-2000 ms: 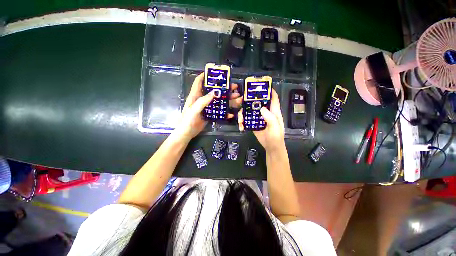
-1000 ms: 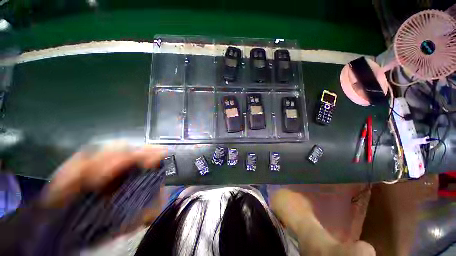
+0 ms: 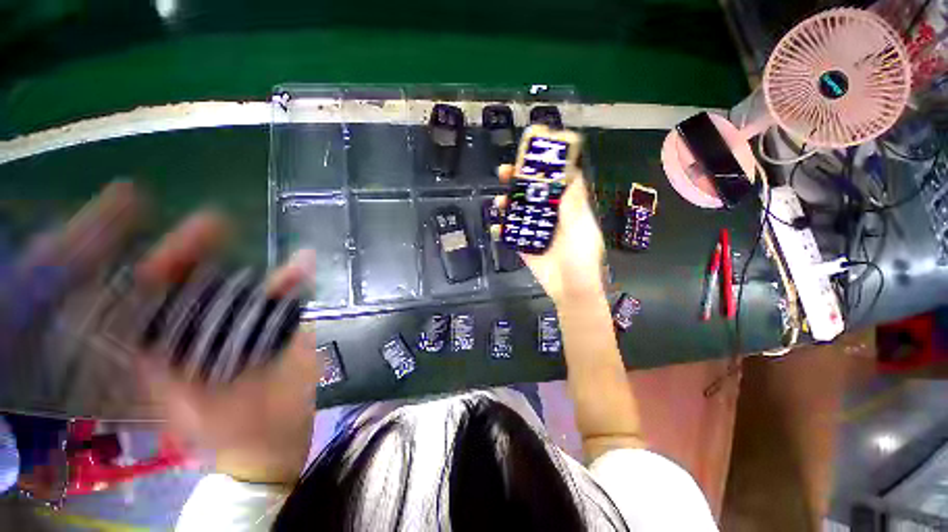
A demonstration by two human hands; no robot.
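My right hand (image 3: 572, 244) holds a keypad phone (image 3: 535, 203), gold-rimmed with a lit screen, face up over the right part of the clear tray (image 3: 312, 197). My left hand (image 3: 234, 400) is badly blurred at the left, beyond the tray's near left corner. It is closed around a dark object (image 3: 224, 322) with pale streaks, too blurred to identify. Black phones lie face down in the tray: in the far row (image 3: 447, 140) and the near row (image 3: 454, 244), some partly hidden by the held phone and my right hand. Several small batteries (image 3: 397, 355) lie along the near bench edge.
A spare phone (image 3: 639, 218) lies face up right of the tray. Two pens (image 3: 727, 275) lie farther right. A pink fan (image 3: 837, 83) with a dark device (image 3: 717, 158) on its base, a power strip (image 3: 806, 265) and cables are at right. A blurred skin-coloured shape (image 3: 94, 249) shows far left.
Two seconds ago both hands held lit phones over the tray. One second ago my right arm was low by the bench edge; now that hand is over the tray with a phone. The view has shifted.
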